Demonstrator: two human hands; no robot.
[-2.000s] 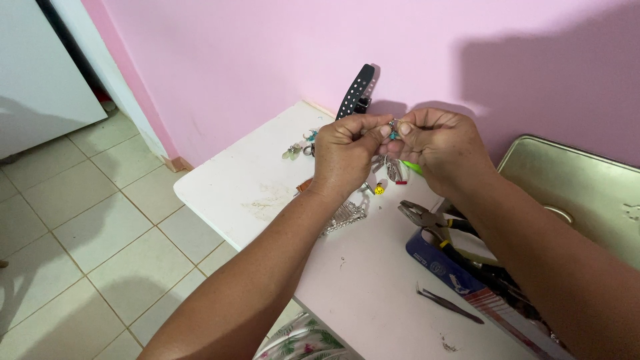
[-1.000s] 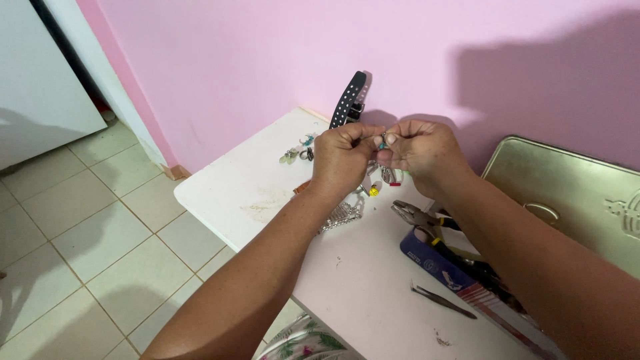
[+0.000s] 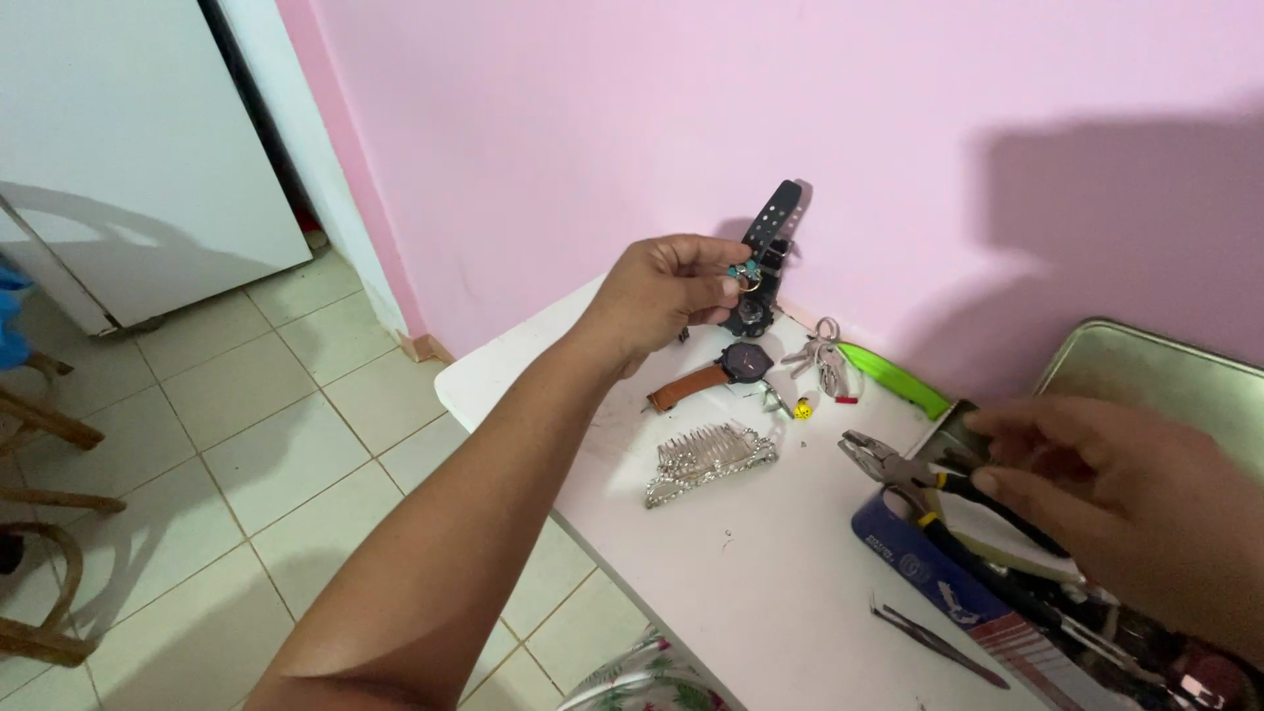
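Between the thumb and fingers of my left hand [image 3: 671, 291] is a small ring with turquoise-coloured stones [image 3: 746, 274], held above the white table. My right hand [image 3: 1096, 494] is over the black-and-yellow handles of the combination pliers [image 3: 879, 459], fingers slightly curled; whether it touches them is unclear. Below the left hand lie a black watch with a brown strap [image 3: 746, 363] and a rhinestone hair comb [image 3: 711, 461]. A black watch with a perforated strap [image 3: 770, 222] leans by the wall. Keys [image 3: 828, 360] and a small yellow bead or charm [image 3: 803, 408] lie nearby.
A blue box [image 3: 899, 538] with more tools sits at the right of the white table [image 3: 750, 583], with tweezers [image 3: 933, 642] beside it. A bright green handle or sheath [image 3: 894, 377] lies by the pink wall. Behind my right hand is a metal tray [image 3: 1096, 360].
My hands have come apart. The right one has moved right, down to the pliers, while the left one keeps the small ring. The comb and the brown-strapped watch now show more fully.
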